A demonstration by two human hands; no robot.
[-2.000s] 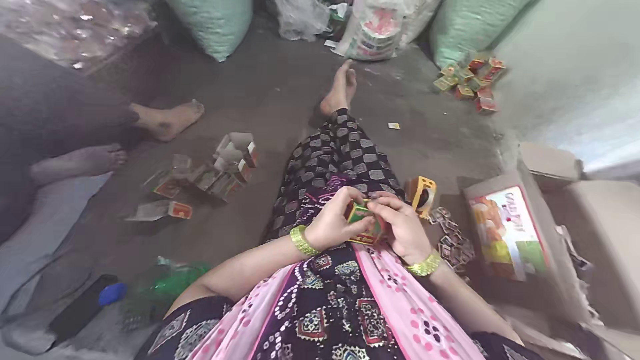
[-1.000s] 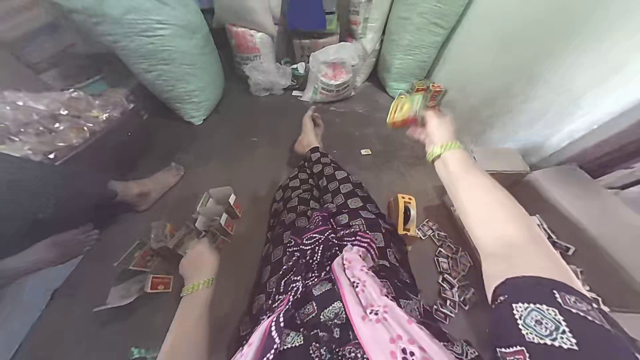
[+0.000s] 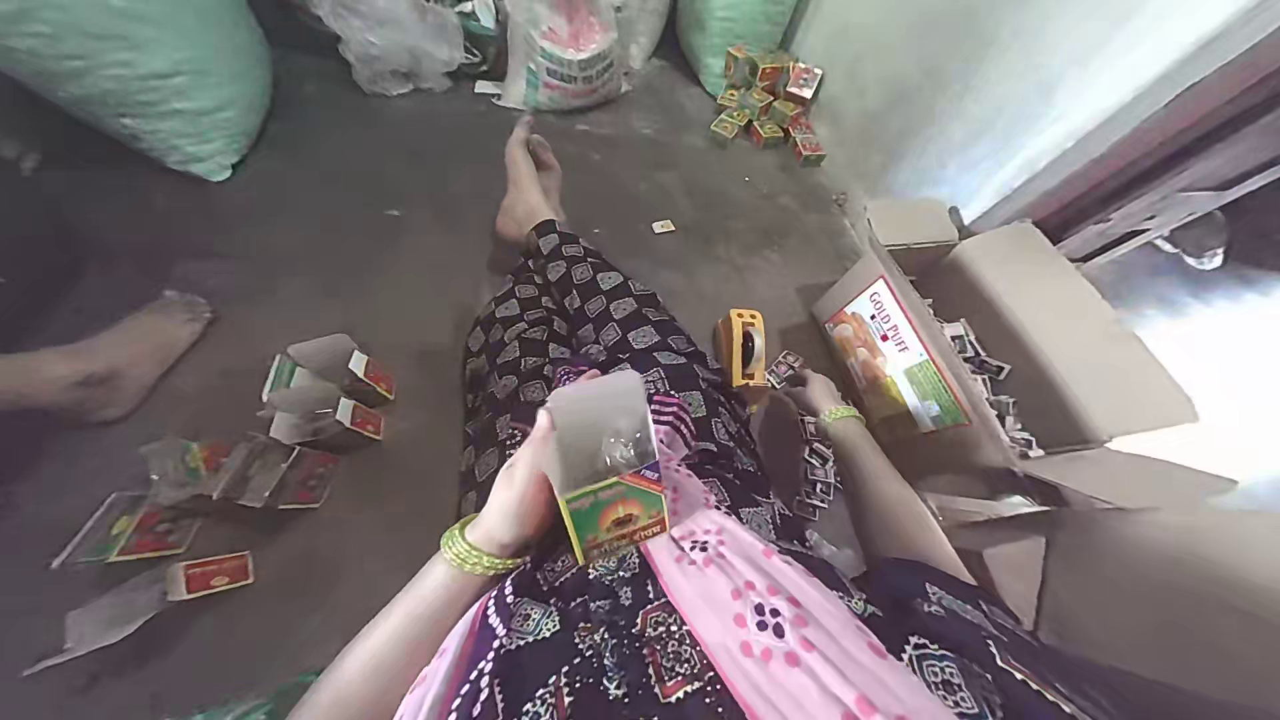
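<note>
My left hand [image 3: 520, 485] holds an opened small printed carton [image 3: 615, 515] over my lap, its pale flap raised and a clear window or film showing inside. Down at the right, my right hand [image 3: 812, 390] touches one of several small flat printed packets [image 3: 785, 368] on the floor; whether its fingers grip it cannot be told. Just beyond that hand stands a yellow tape dispenser [image 3: 742, 348]. More such packets [image 3: 818, 465] lie in a strip beside my right thigh.
Opened small cartons [image 3: 325, 395] and flattened ones [image 3: 155, 525] lie at left near another person's foot [image 3: 130, 355]. A large cardboard box [image 3: 900, 350] stands at right. Closed small boxes [image 3: 768, 100] are piled by the wall, near stuffed sacks [image 3: 570, 60].
My left hand has come from the cartons at left to my lap with an opened carton. My right hand has moved from near the wall, where it held small boxes, back to the packets.
</note>
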